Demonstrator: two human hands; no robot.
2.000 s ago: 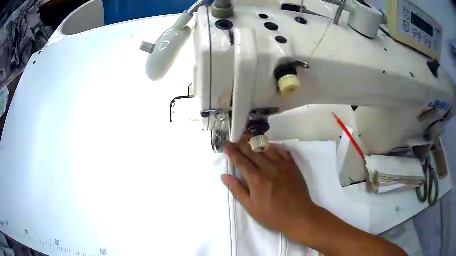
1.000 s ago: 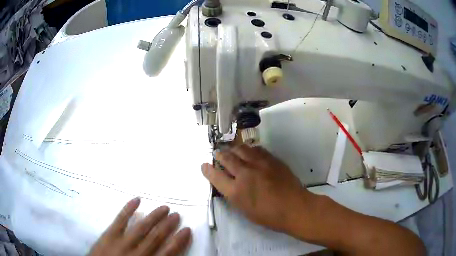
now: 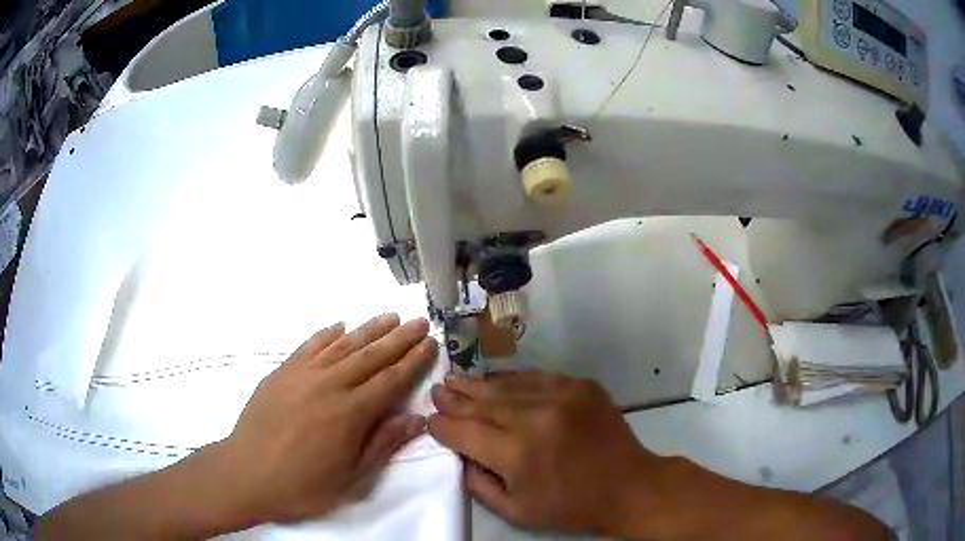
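The white garment panel (image 3: 159, 407) lies left of and in front of the presser foot, with dark double stitch lines across it. Its right edge runs up to the foot (image 3: 439, 317). My left hand (image 3: 339, 412) lies flat on the panel, left of the foot, fingers slightly apart and pointing up and right. My right hand (image 3: 540, 439) is at the panel's right edge just in front of the foot. Its fingertips are bent down at the edge; whether they pinch the cloth is hard to tell. The needle is too small to make out.
The sewing machine (image 3: 656, 137) spans the top right, with a lamp (image 3: 307, 122) at its left. A red pencil (image 3: 730, 280), a white strip (image 3: 716, 333), a bundle of cut pieces (image 3: 841, 359) and shears (image 3: 918, 380) lie at the right. A tan patch (image 3: 497, 336) is beside the foot.
My left hand came in from below and moved up beside the foot. The panel now spreads to the left with its stitch lines showing. My right hand stays near the foot, slightly lower.
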